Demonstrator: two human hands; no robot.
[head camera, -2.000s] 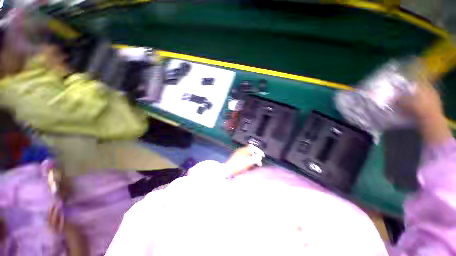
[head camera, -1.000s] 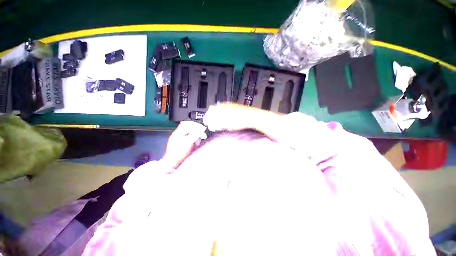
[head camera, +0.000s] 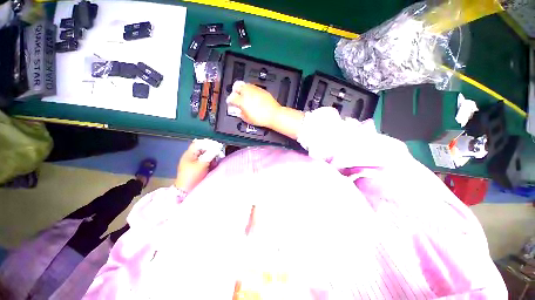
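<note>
Two black foam insert trays lie side by side on the green bench, the left tray (head camera: 281, 120) and the right tray (head camera: 366, 105). Both have cut-outs, some with dark parts in them. My right hand (head camera: 255, 106) reaches over the left tray, its white-tipped fingers at the left side cut-out; whether it grips a part there cannot be told. My left hand (head camera: 196, 164) is at the bench edge, below and left of the left tray, fingers bent with white tips; what it holds is not clear. Orange-brown strips (head camera: 205, 101) lie beside the left tray.
A white sheet (head camera: 117, 108) with small black modules is at left. More modules (head camera: 202, 40) lie behind the strips. A clear bag of silvery packets (head camera: 393, 50) stands behind the trays. Foam cover sheets (head camera: 405, 114), a white carton (head camera: 444, 153) and a red bin (head camera: 469, 188) are at right.
My right hand has moved from the left tray's front edge up to its left side. My left hand has moved slightly away from the tray. The view has shifted and tilted.
</note>
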